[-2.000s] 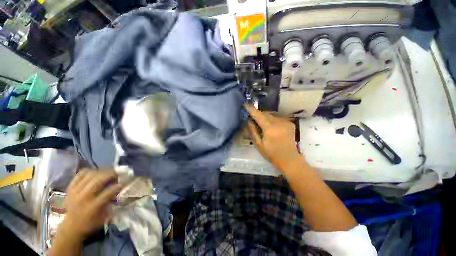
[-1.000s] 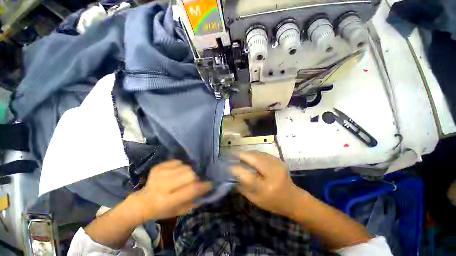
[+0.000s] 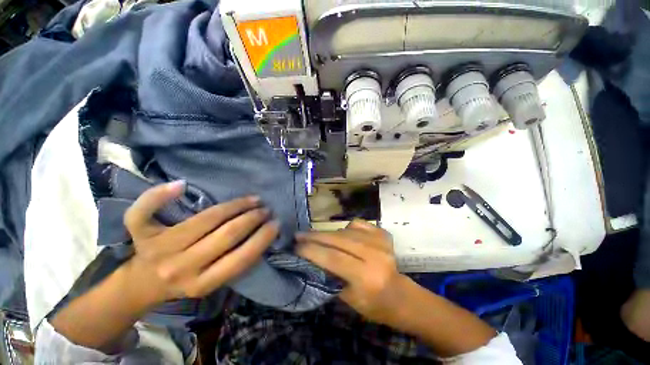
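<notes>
Blue-grey trousers [image 3: 207,150] lie left of the overlock machine [image 3: 363,146], with their seam edge [image 3: 302,199] running down from the presser foot [image 3: 293,158]. My left hand [image 3: 203,246] lies flat on the cloth, fingers spread and pointing right. My right hand [image 3: 356,267] is at the seam edge below the foot, its fingertips on the cloth; whether it pinches the edge is unclear. A white pocket bag [image 3: 63,207] lies at the left. The cloth's lower end bunches below my hands.
Thread snips [image 3: 493,215] and a dark disc [image 3: 456,198] lie on the white table [image 3: 427,242]. A blue basket [image 3: 556,314] is below the table at right. A shiny metal tray [image 3: 18,342] is at lower left. Part of another person's arm [image 3: 638,317] shows at the right edge.
The trousers are spread out from a bunch, with the seam edge now below the foot. My left hand came from lower left, opened and moved onto the cloth. My right hand moved down from the foot.
</notes>
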